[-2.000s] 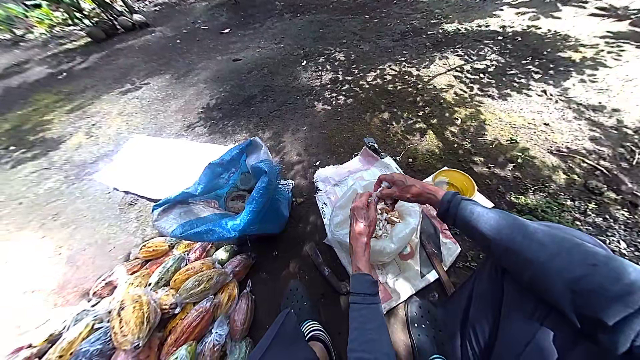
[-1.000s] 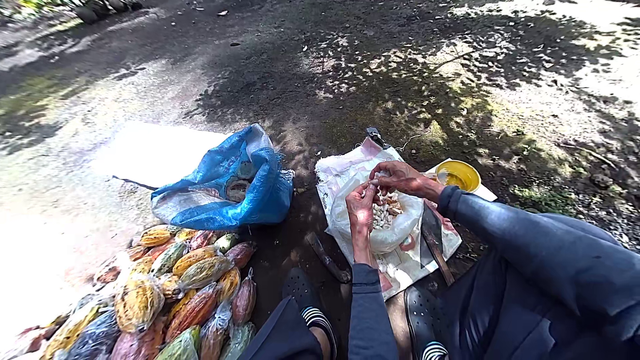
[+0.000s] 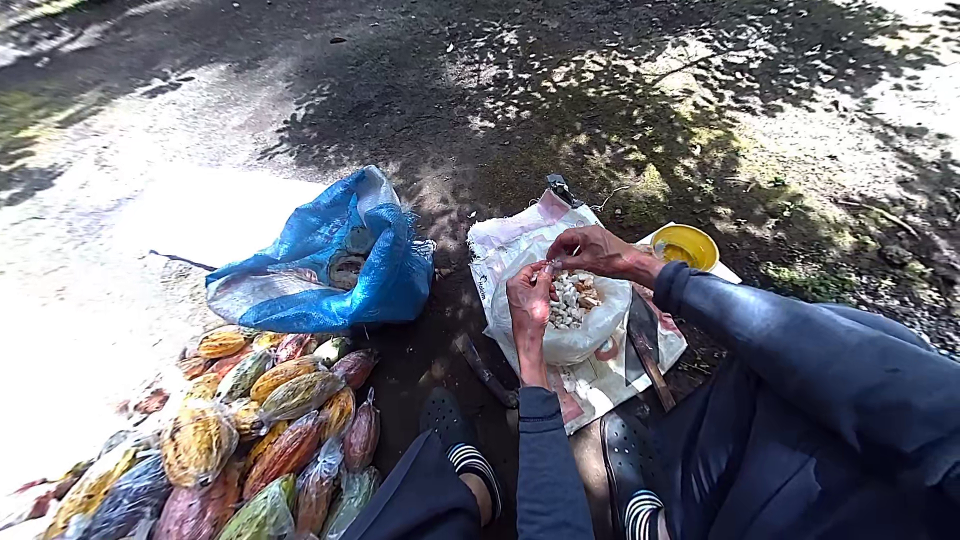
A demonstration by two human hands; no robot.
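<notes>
My left hand (image 3: 529, 300) and my right hand (image 3: 589, 252) meet at the fingertips above a clear plastic bag (image 3: 577, 343) of whitish cacao beans (image 3: 573, 300). A small pale piece, perhaps a bean or a bit of pulp, is pinched between them; it is too small to name surely. The bag stands with its mouth wide on a printed woven sack (image 3: 600, 394) laid on the ground. Just right of the bag lies a machete (image 3: 646, 345), its wooden handle toward my feet.
A blue woven sack (image 3: 397, 277) with cut husks inside stands at the left. Below it is a heap of cacao pods (image 3: 285, 454), several wrapped in plastic. A yellow bowl (image 3: 697, 246) sits right of my right wrist. A dark curved sheath-like object (image 3: 486, 373) lies near my feet.
</notes>
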